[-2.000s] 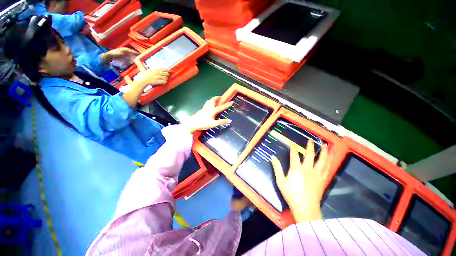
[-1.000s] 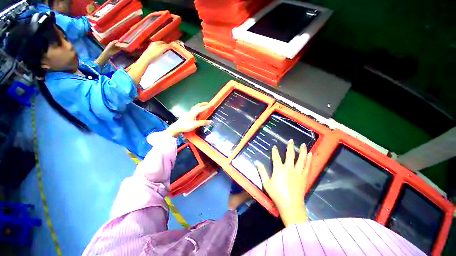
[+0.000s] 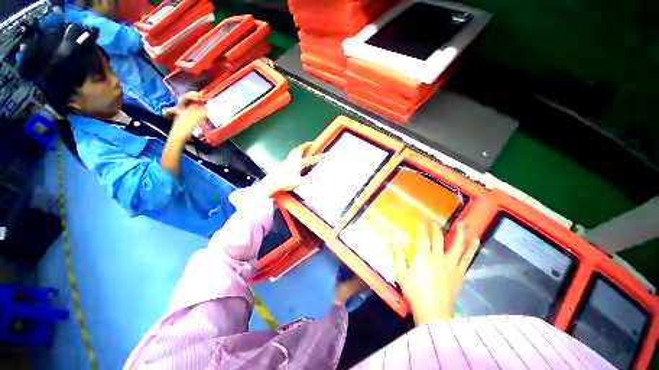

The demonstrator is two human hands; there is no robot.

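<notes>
Tablets lie in a row in orange-red trays. The leftmost tablet [image 3: 343,177] shows a plain white screen. The second tablet [image 3: 415,195] shows an orange and yellow screen that is pale at its lower left. My left hand [image 3: 295,172] rests on the left edge of the first tablet, fingers apart and holding nothing. My right hand [image 3: 432,271] is spread over the lower right of the second tablet, holding nothing. A third tablet [image 3: 517,267] is greyish with faint text, and a fourth tablet [image 3: 613,318] is dim grey at the right.
Stacked orange trays [image 3: 329,47] stand on the grey mat [image 3: 470,134], with a white tray [image 3: 354,49] holding a dark tablet on top. A worker in blue [image 3: 144,155] handles a tablet [image 3: 238,97] at the left. More trays [image 3: 289,253] sit below the row's left end. A pale post [image 3: 625,224] is at right.
The first tablet's screen turned from dark with text lines to white, the second's to orange. The third now shows faint text. My hands stay over the same tablets with small shifts.
</notes>
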